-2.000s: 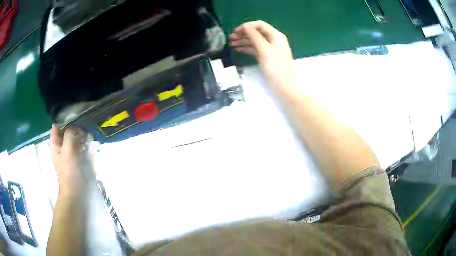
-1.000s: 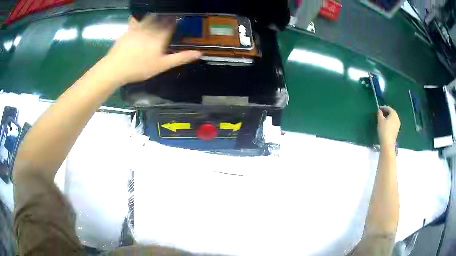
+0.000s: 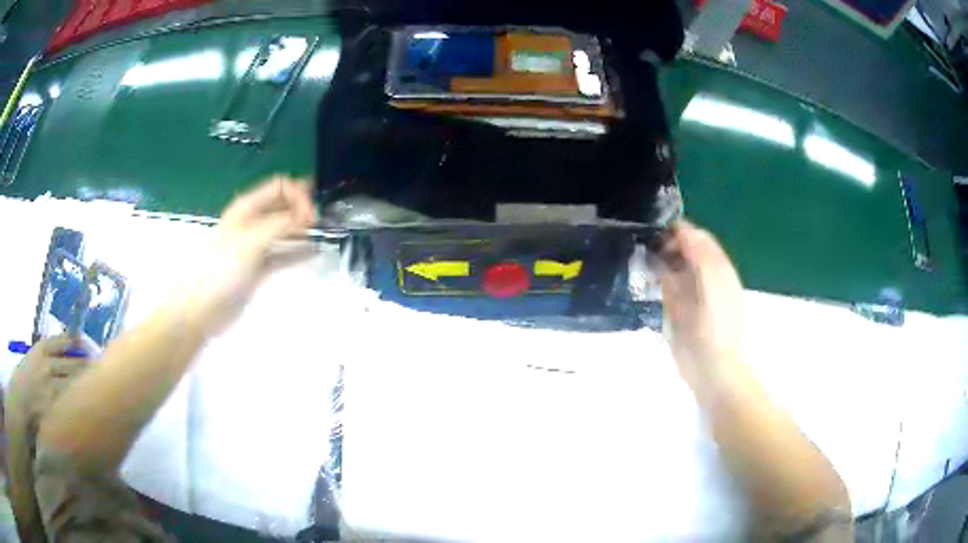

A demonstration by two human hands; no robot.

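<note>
A phone frame (image 3: 446, 66) with a blue patch lies on the orange-brown fixture (image 3: 616, 104) on the machine's glossy black surface (image 3: 425, 159). My left hand (image 3: 278, 217), blurred, is at the machine's lower left corner, with fingers curled and no part seen in it. My right hand (image 3: 695, 270), also blurred, is at the lower right corner, partly behind the machine's edge. Whether the fingers press anything is hidden. The front panel shows a red round button (image 3: 505, 280) between two yellow arrows.
Frames lie on the green conveyor (image 3: 732, 191), one at left (image 3: 268, 90) and one at far right (image 3: 914, 220). Another person's hand (image 3: 48, 371) with a blue pen-like item is at dark frames (image 3: 66, 297) on the white cover (image 3: 510, 424). Red trays (image 3: 117, 16) are behind.
My left hand has left the fixture and moved down to the machine's left corner. My right hand let go of a frame on the belt and moved left to the right corner. Another person's hand now shows.
</note>
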